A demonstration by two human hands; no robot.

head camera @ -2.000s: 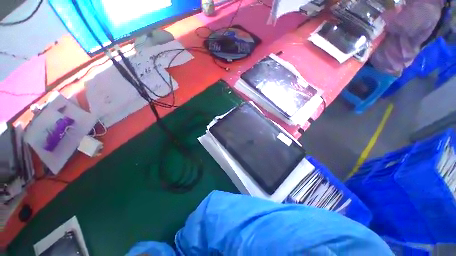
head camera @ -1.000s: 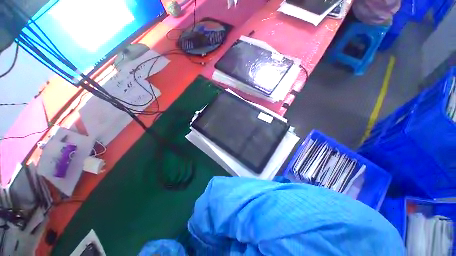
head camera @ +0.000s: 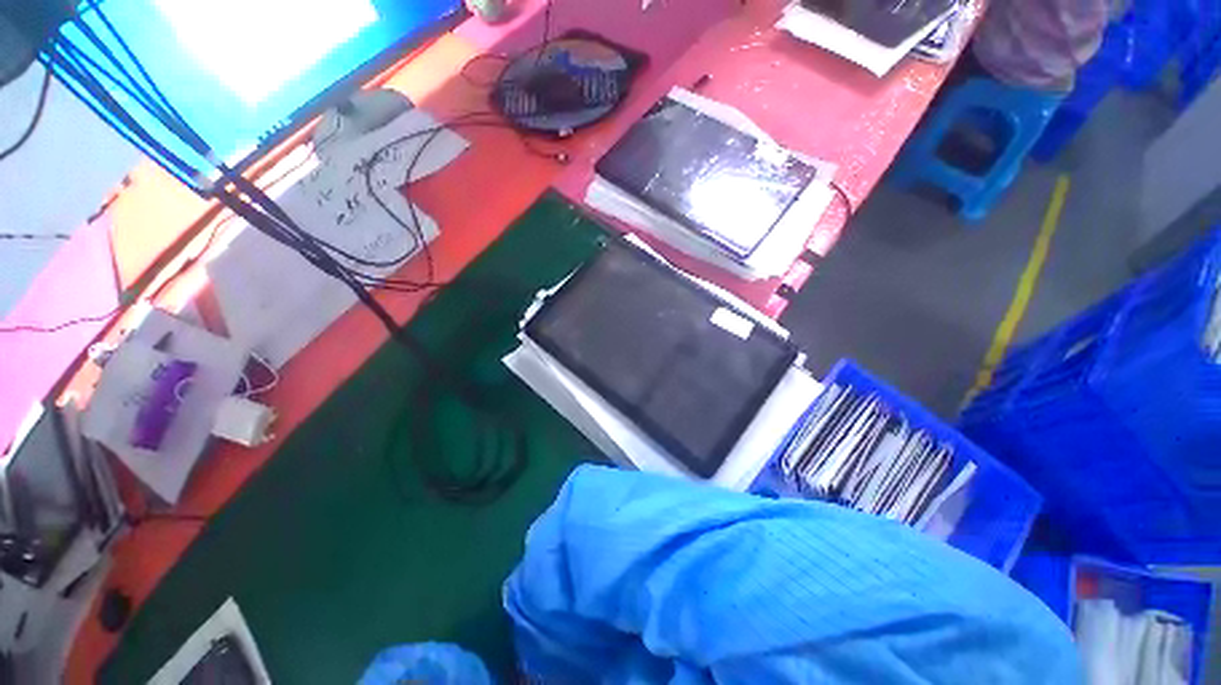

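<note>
Neither of my hands shows. A large blue sleeve (head camera: 763, 589) fills the bottom centre and right, and a smaller piece of blue cloth (head camera: 426, 665) shows at the bottom edge. A black tablet (head camera: 643, 361) with a small white label lies screen up on a stack with white sheets, on the green mat's right edge. Another dark tablet (head camera: 221, 665) on a white sheet is cut off at the bottom left. Black cables (head camera: 342, 265) run down from the upper left and end in loops on the green mat (head camera: 315, 495).
A second tablet stack (head camera: 703, 174) lies on the red surface, another (head camera: 870, 20) beyond it. A blue crate (head camera: 998, 515) of upright tablets and sheets stands right of the bench. More blue crates (head camera: 1125, 428) and a blue stool (head camera: 984, 127) are farther right. A monitor (head camera: 375, 60) stands at the back.
The view has shifted, bringing more of the filled crate into sight. The sleeve has moved slightly relative to the tablet stack. The tablets and cables show no clear change.
</note>
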